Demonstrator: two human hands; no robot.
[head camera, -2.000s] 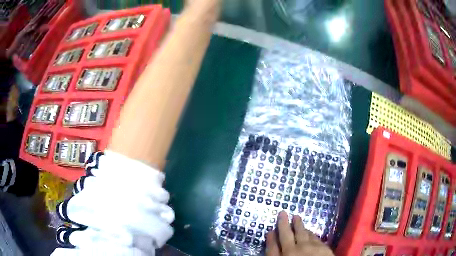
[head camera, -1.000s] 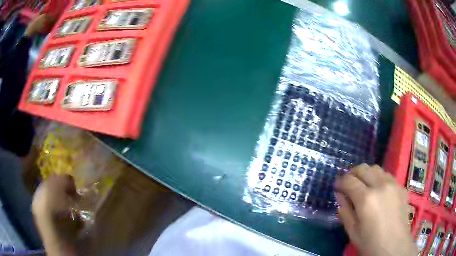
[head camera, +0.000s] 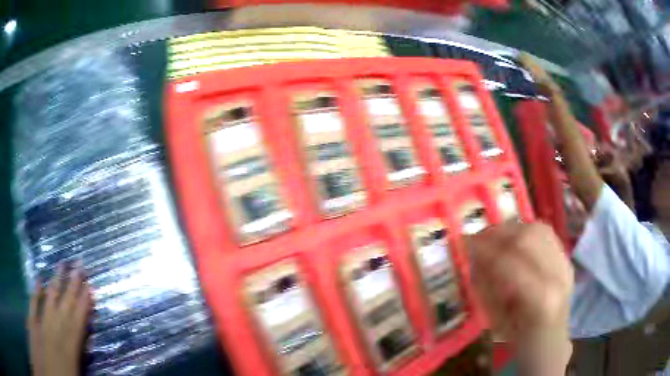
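Observation:
The view is blurred. A red foam tray with gold phone bodies in two rows of pockets fills the middle. My right hand is over the tray's right end, above the near-row pockets, fingers curled; its fingertips and anything in them cannot be made out. My left hand lies at the lower left on the film-covered lens sheet, fingers slightly apart, with nothing visible in it. The sheet's dark lens pieces are smeared into streaks.
A yellow adhesive sheet lies beyond the tray. Crinkled clear film extends beyond the lens grid. At the right are another person's white sleeve, a forearm and more red trays. A grey strip crosses behind.
The view has swung right, bringing the right-hand tray to the centre. My right hand has gone from the lens sheet to over the tray. My left hand has come from the lower-left yellow items onto the sheet.

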